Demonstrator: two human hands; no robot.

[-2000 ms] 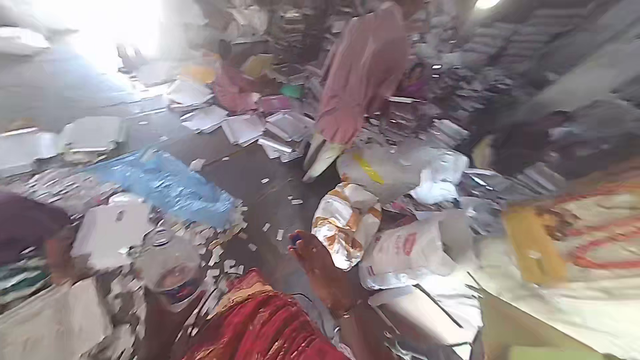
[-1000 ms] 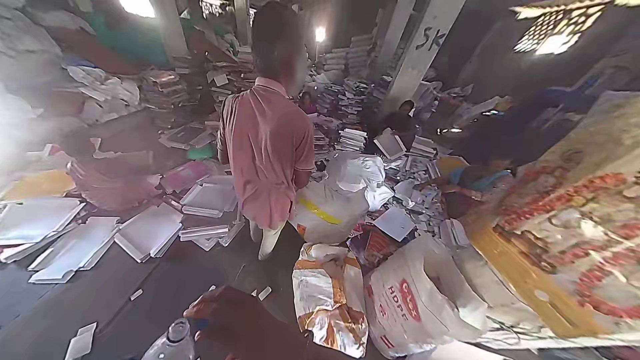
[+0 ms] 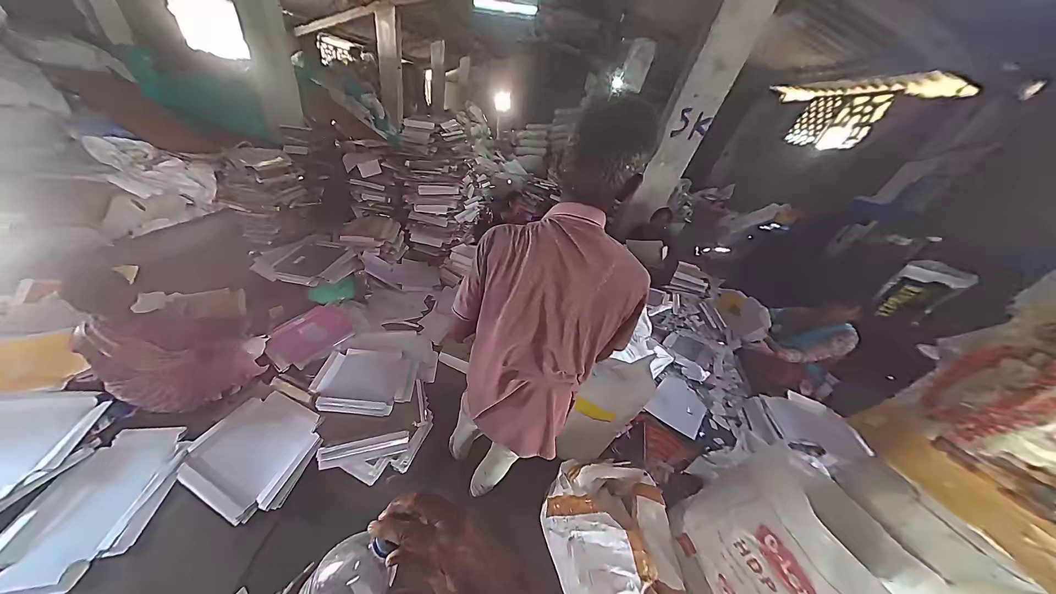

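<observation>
At the bottom edge, my right hand (image 3: 421,532) has its fingers closed around a blue bottle cap (image 3: 382,548). The cap is at the neck of a clear plastic bottle (image 3: 342,571), whose lower part is cut off by the frame. Whether the cap is seated on the neck cannot be told. My left hand is not in view. To the right of my right hand stands a white and orange woven sack (image 3: 598,528).
A person in a pink shirt (image 3: 553,322) stands just ahead, back turned. Paper stacks (image 3: 247,454) lie on the floor at left. At right are a white printed sack (image 3: 759,528) and a yellow-edged sack (image 3: 924,462). Other people sit farther off beside high paper piles (image 3: 433,190).
The view has swung up toward the room. Two seconds ago my right hand held the blue cap apart from the bottle; now the cap is at its neck. The person in pink now stands more upright.
</observation>
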